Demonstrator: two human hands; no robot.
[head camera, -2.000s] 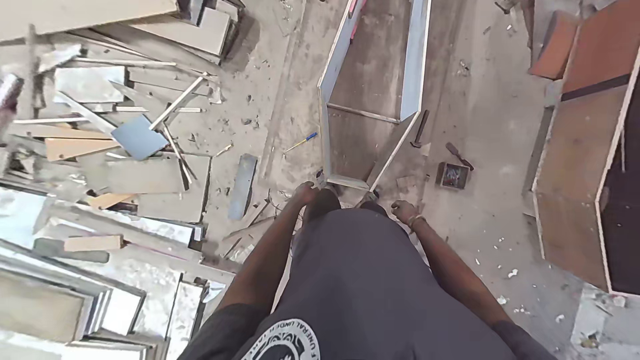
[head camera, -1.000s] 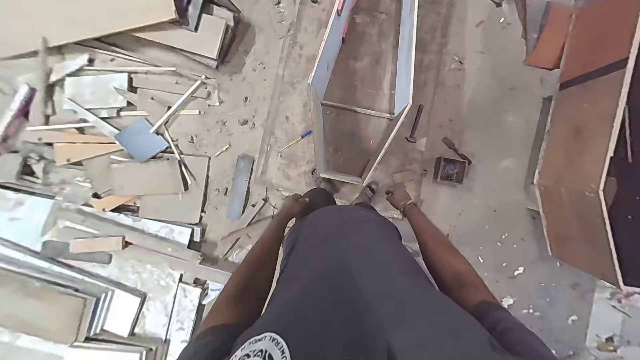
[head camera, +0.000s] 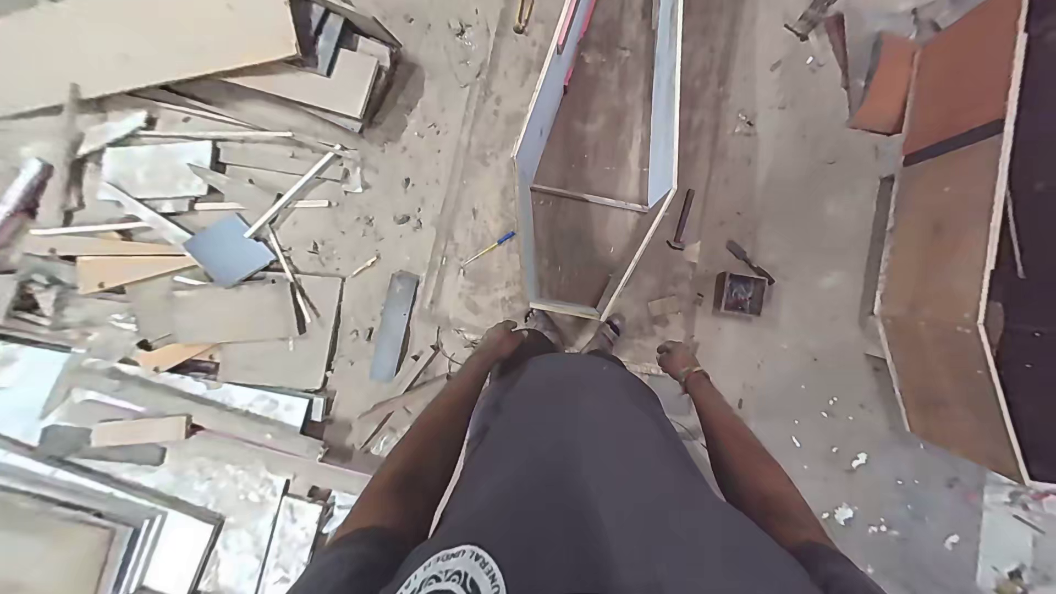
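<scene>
My left hand (head camera: 502, 340) hangs by my left thigh, just short of the narrow end of an open coffin-shaped wooden frame (head camera: 565, 309) on the floor. To the right of my legs is my right hand (head camera: 676, 358), its fingers curled, with a band at the wrist; whether either hand holds anything is too small to tell. A hammer (head camera: 683, 216) lies along the frame's right side. Near it are a brush (head camera: 749, 261) and a small square box (head camera: 740, 294). On the left side lies a screwdriver (head camera: 490, 247) with a blue handle.
Board offcuts and wood strips (head camera: 289, 194) are heaped on the left, under a large panel (head camera: 148, 49) at the top. A grey board piece (head camera: 394, 326) lies nearer my legs. Another large wooden box (head camera: 940, 305) stands at the right. White scraps (head camera: 843, 513) dot the floor.
</scene>
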